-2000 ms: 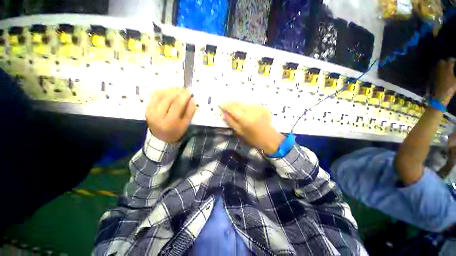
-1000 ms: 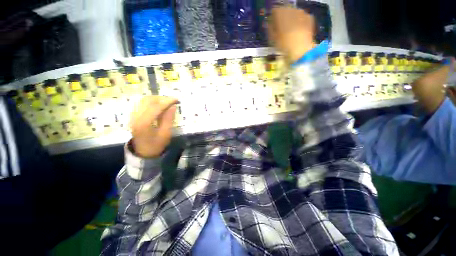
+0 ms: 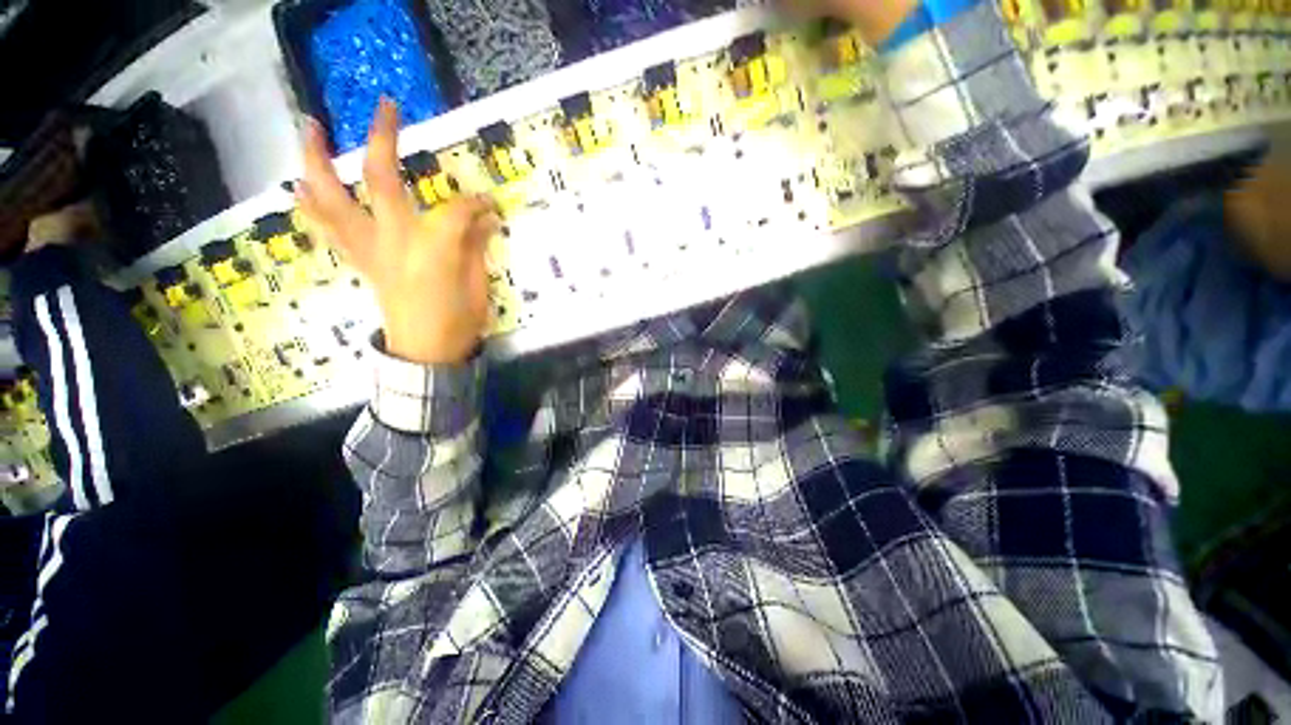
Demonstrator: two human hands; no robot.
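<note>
The cream-yellow PCB panels (image 3: 623, 213) lie end to end across the view, with yellow-taped transformers (image 3: 585, 125) along their far edge. My left hand (image 3: 411, 262) is over the panels left of centre. Two of its fingers are stretched out towards the far edge; its thumb and another finger come together. No part between them can be made out. My right hand (image 3: 861, 14) is at the top edge, blurred and mostly cut off, beyond the panels. Its fingertips are out of the picture. A blue strap (image 3: 934, 20) is on that wrist.
Behind the panels are a bin of bright blue components (image 3: 371, 64), a grey-silver heap (image 3: 496, 43) and a dark violet heap (image 3: 623, 17). A black bin (image 3: 156, 177) is farther left. A striped dark sleeve (image 3: 71, 375) is at left; a blurred person's arm (image 3: 1260, 213) is at right.
My right hand has moved from the panels up beyond their far edge. My left hand has lifted two fingers outwards. The view has turned and shifted, tilting the panels.
</note>
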